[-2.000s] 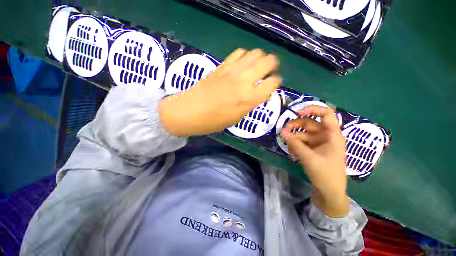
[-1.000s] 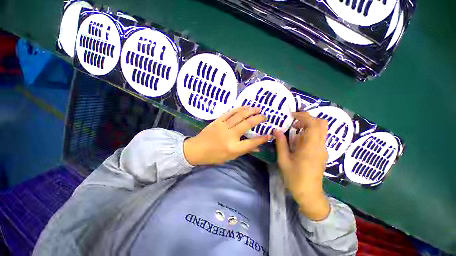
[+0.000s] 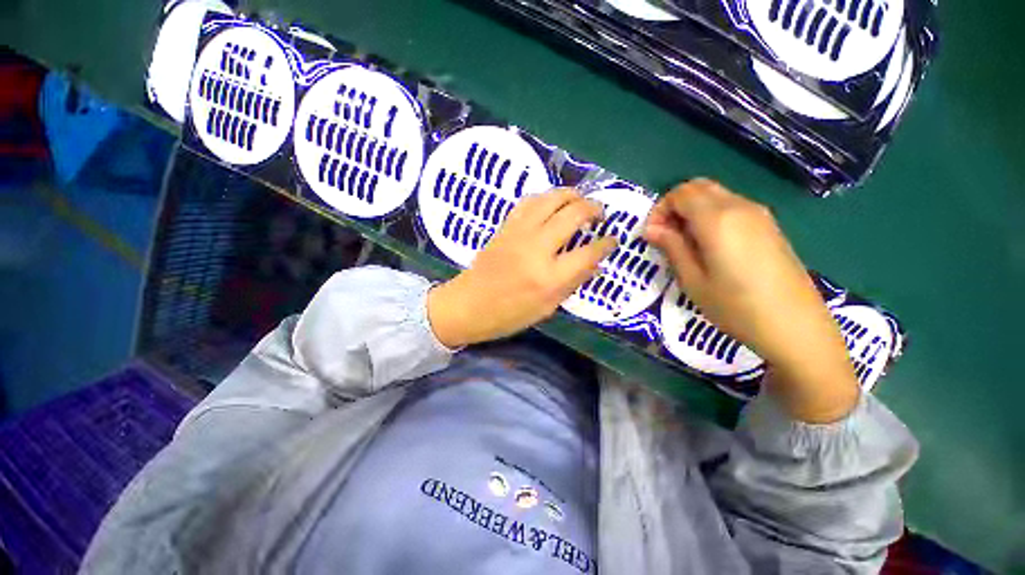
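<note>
A long black shiny label strip (image 3: pixel 444 107) lies slantwise on the bench. It bears several white round labels with rows of short dark bars. My left hand (image 3: pixel 519 270) is over the strip between two middle labels, palm down, fingers bent and apart, fingertips on the left part of the label (image 3: pixel 632 275). My right hand (image 3: pixel 747 264) is over the same label's upper right edge, with thumb and fingertips pinched together. Whether anything small is between them cannot be told. My right hand and wrist hide parts of the labels at the right end.
A glossy pile of label strips (image 3: pixel 826 118) lies on the green bench (image 3: pixel 955 225) at the upper right. A dark slatted crate (image 3: pixel 202 270) and a purple crate (image 3: pixel 84 461) stand below the bench on the left. A blue thing (image 3: pixel 90 129) is at the upper left.
My right hand has moved from the right-hand labels to the fourth label's upper right edge. My left hand has drawn back from above the strip and lies at the same label's left side.
</note>
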